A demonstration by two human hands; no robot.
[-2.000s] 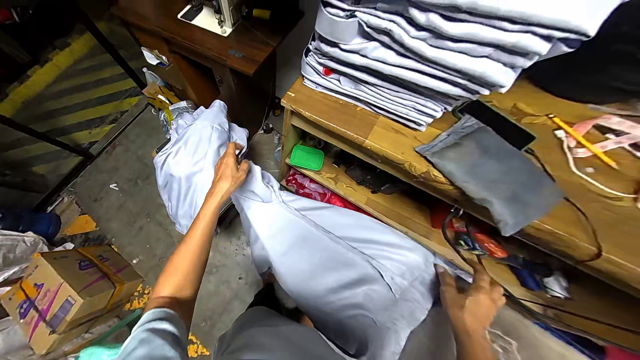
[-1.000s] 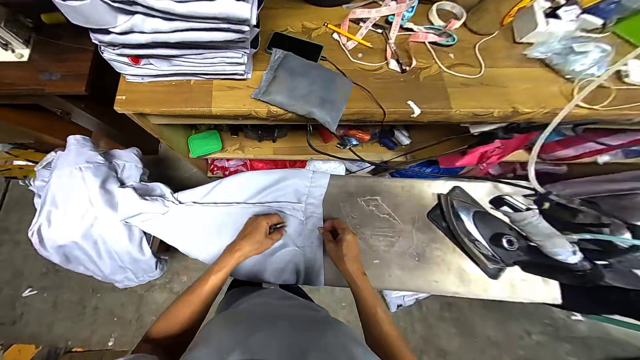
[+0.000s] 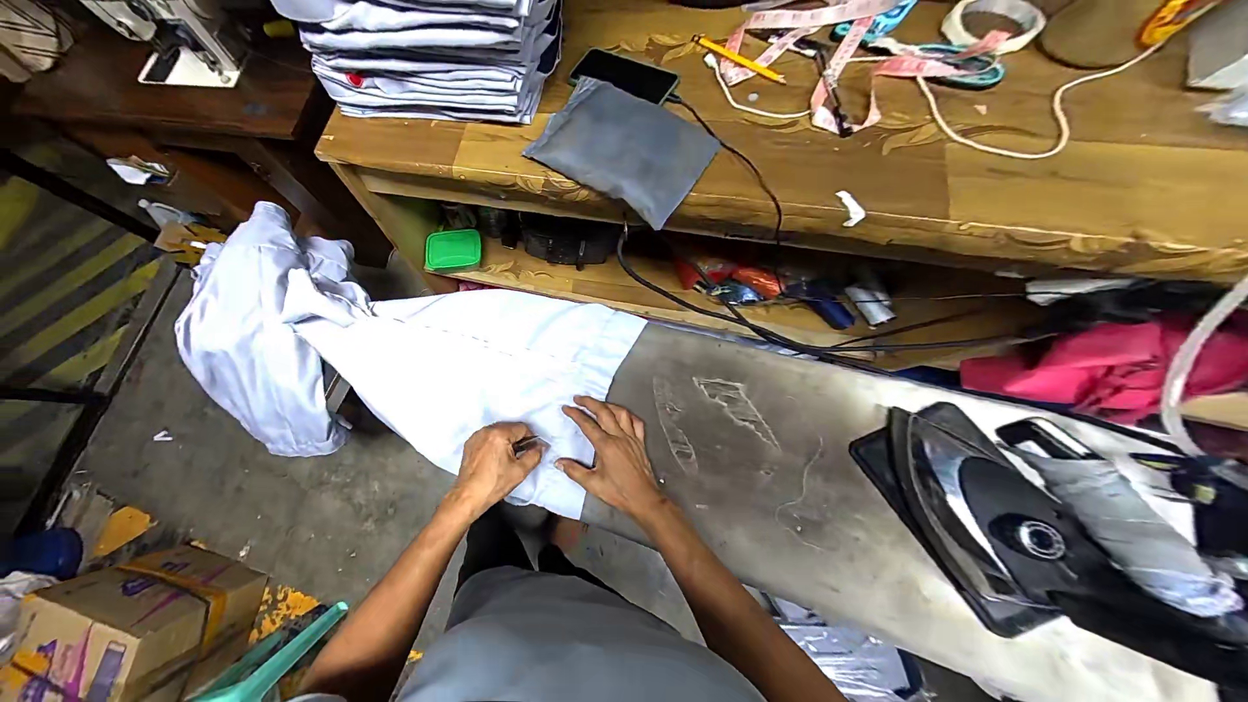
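A light blue-white cloth garment [image 3: 458,356] lies over the near end of a grey ironing board [image 3: 721,458], with its bunched part hanging off the left end. On the garment, my left hand [image 3: 495,463] is closed around a small dark metallic tool, whose kind I cannot tell. Just right of it, my right hand [image 3: 612,450] rests with fingers spread on the cloth near its hemmed edge, holding nothing visible. A black steam iron [image 3: 985,526] sits on its rest toward the right end of the board.
Behind the board stands a wooden table [image 3: 858,195] with folded garments [image 3: 429,58], a phone [image 3: 624,76], a grey cloth pouch [image 3: 629,146] and a measuring tape [image 3: 853,58]. Cables hang before its shelf. A cardboard box [image 3: 136,624] stands lower left, a sewing machine [image 3: 195,39] upper left.
My right hand has come from the board beside the hem onto the cloth, its fingers now spread. Two seconds ago my left hand gripped the garment farther left. The view has shifted.
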